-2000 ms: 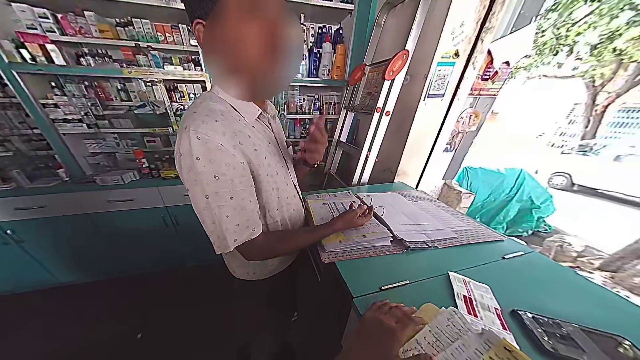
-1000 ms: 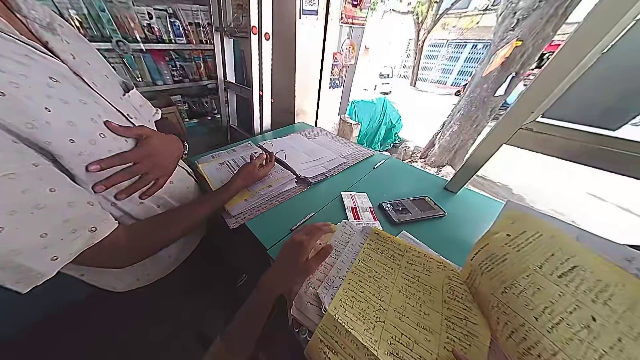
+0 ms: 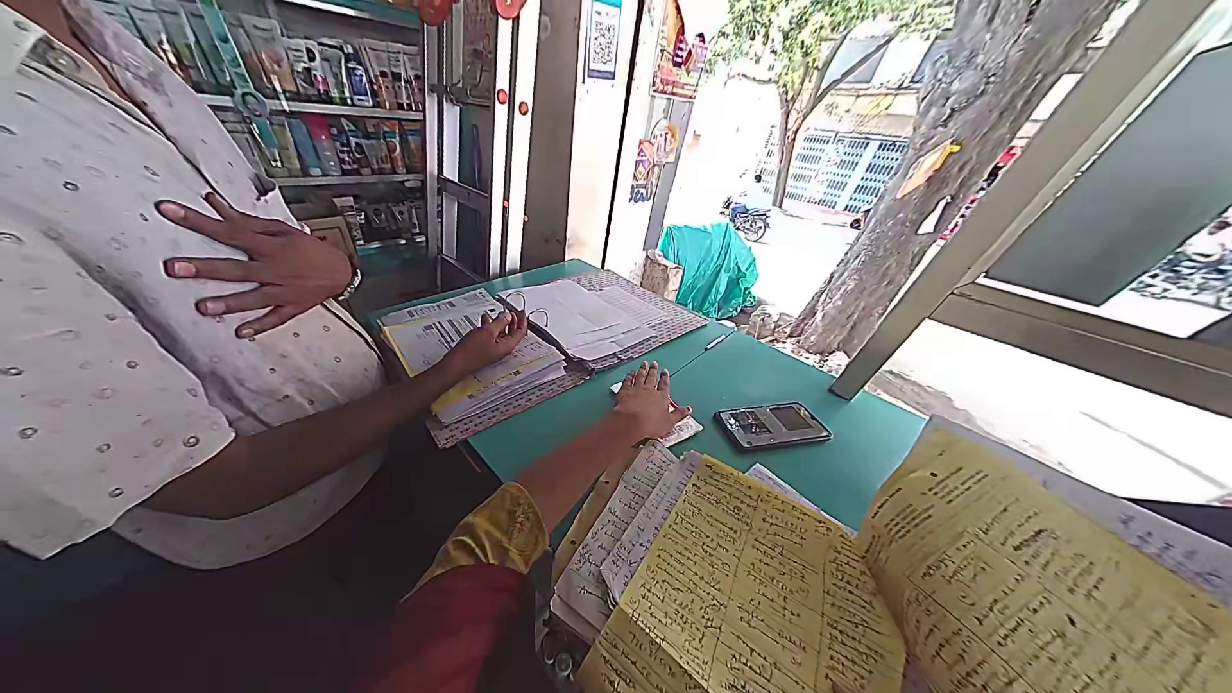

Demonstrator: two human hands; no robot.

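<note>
My left hand (image 3: 647, 402), below a gold cuff on a red sleeve, reaches over the green counter (image 3: 770, 375). It lies palm down over a small printed card (image 3: 685, 429), covering most of it. Nearer to me, an open notebook with yellow handwritten pages (image 3: 751, 577) lies over loose written sheets (image 3: 626, 525); its right page (image 3: 1039, 549) is raised. My right hand cannot be made out. A mobile phone (image 3: 773, 424) lies on the counter to the right of my left hand.
At left stands a person in a patterned shirt (image 3: 115, 289), one hand on the chest, the other over an open ring binder (image 3: 587, 322). A pen (image 3: 717, 341) lies beyond my left hand. A slanted metal frame (image 3: 1020, 164) borders the counter at right.
My left hand has moved forward from the edge of the notebook papers onto the printed card. The view swung right between the two earlier frames.
</note>
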